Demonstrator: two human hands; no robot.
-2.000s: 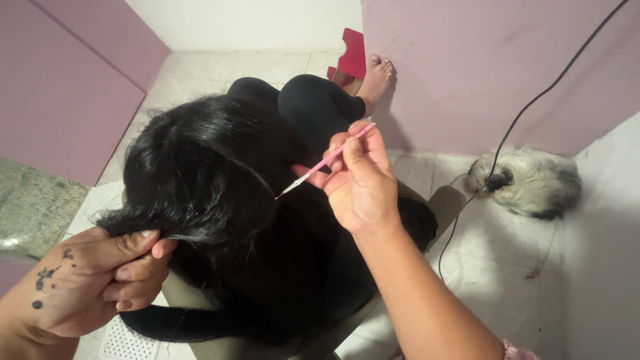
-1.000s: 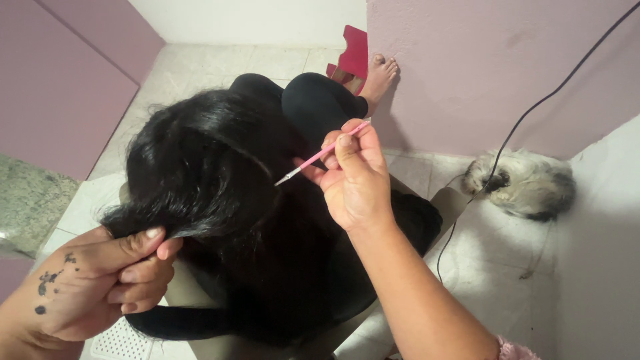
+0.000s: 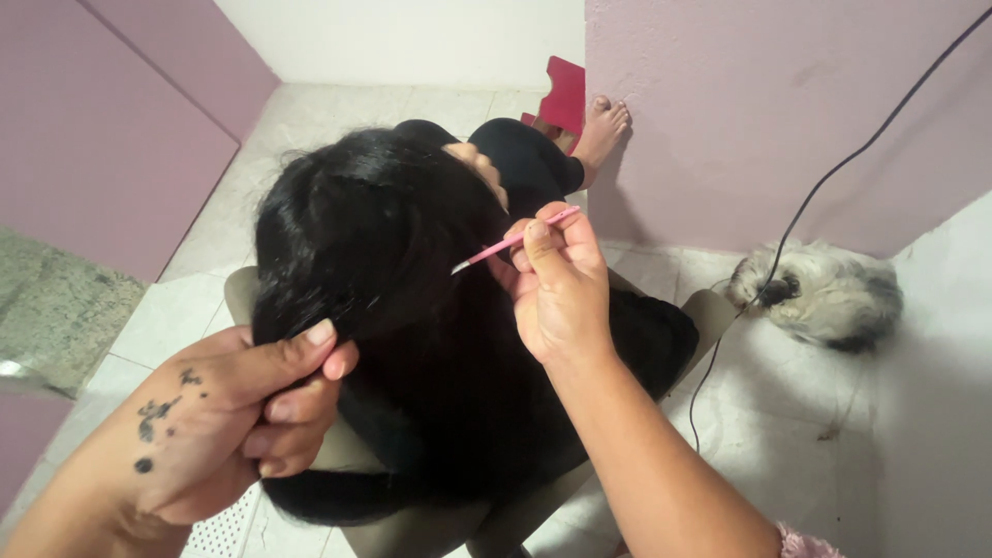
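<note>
A person with long black hair (image 3: 364, 225) sits low in front of me, seen from behind and above. My left hand (image 3: 240, 403), with dark marks on its back, pinches a section of that hair between thumb and forefinger at the head's left side. In my right hand (image 3: 562, 287) is a thin pink-handled tool (image 3: 515, 240) with a pale, narrow tip, held between thumb and fingers. The tip is at the right side of the hair; whether it touches cannot be told. Hair hides the person's face.
A black cable (image 3: 821, 182) hangs across the right side, in front of a curled-up, light shaggy dog (image 3: 829, 294) on the tiled floor. Beyond the person's bare foot (image 3: 604, 136) and a red object (image 3: 564, 97) stands a pink wall (image 3: 721, 116). A speckled stone surface (image 3: 62, 310) lies at left.
The head of the seated person has shifted, and one of their hands now shows near the front of it. Both my hands keep their holds on the hair and the pink tool.
</note>
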